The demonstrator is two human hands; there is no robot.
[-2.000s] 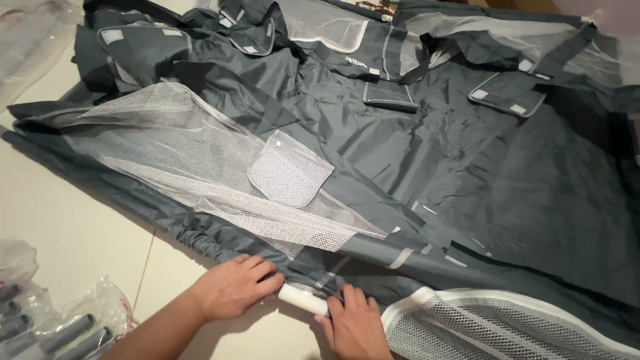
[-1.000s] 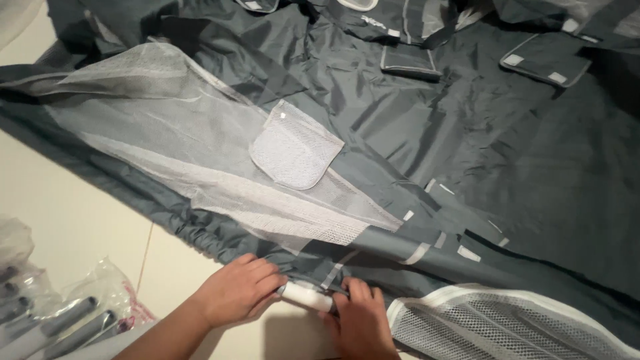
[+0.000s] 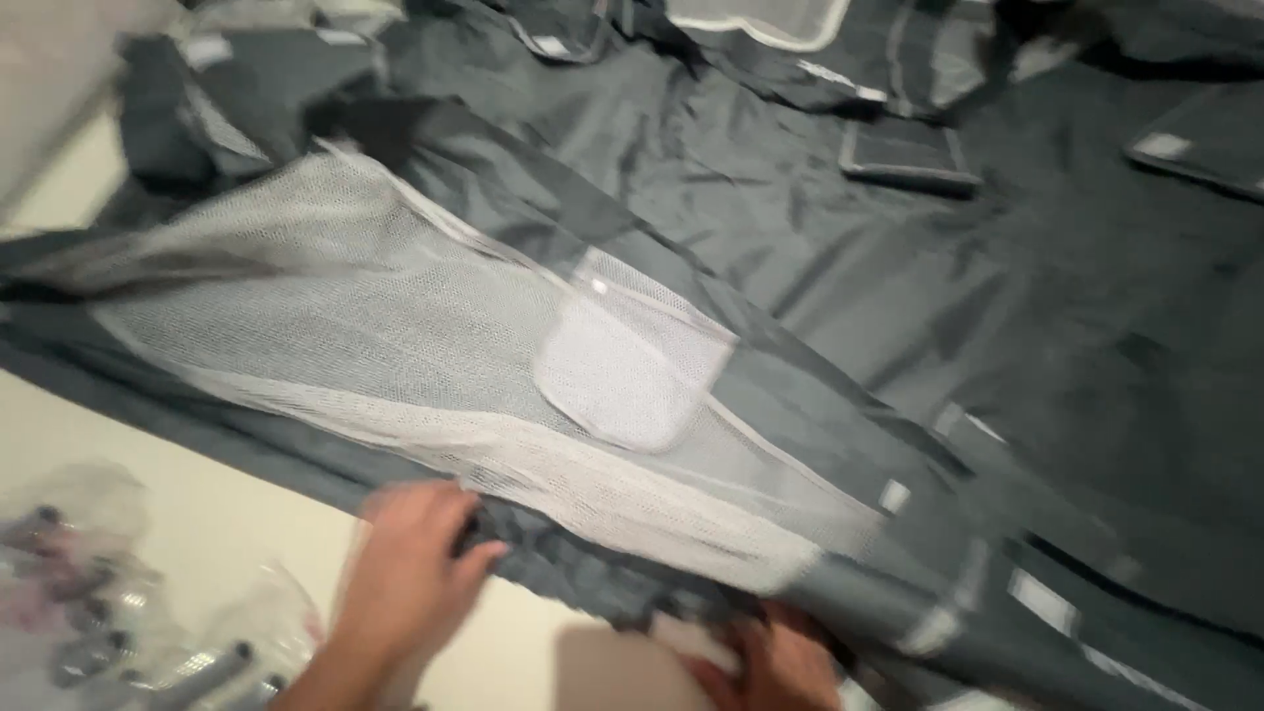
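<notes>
A large dark grey fabric sheet (image 3: 790, 267) with mesh panels lies spread over the floor. At its near edge my left hand (image 3: 425, 553) holds the gathered hem, fingers curled over it and thumb apart. My right hand (image 3: 780, 662), blurred and partly under the fabric edge, is lower right at the same hem, around a pale tube end (image 3: 691, 637) that is hard to make out. Beyond my left hand stretches a white mesh panel (image 3: 395, 316), with a white mesh patch (image 3: 632, 365) lying on it.
Clear plastic bags (image 3: 168, 632) holding grey tubes lie on the pale floor (image 3: 197, 444) at the lower left. Small flaps with white strips, such as a dark pocket flap (image 3: 908, 153), sit on the fabric's far part.
My left hand has moved left along the hem, away from my right hand. The white tube, plain between the hands before, is now mostly hidden. The view has shifted closer to the mesh.
</notes>
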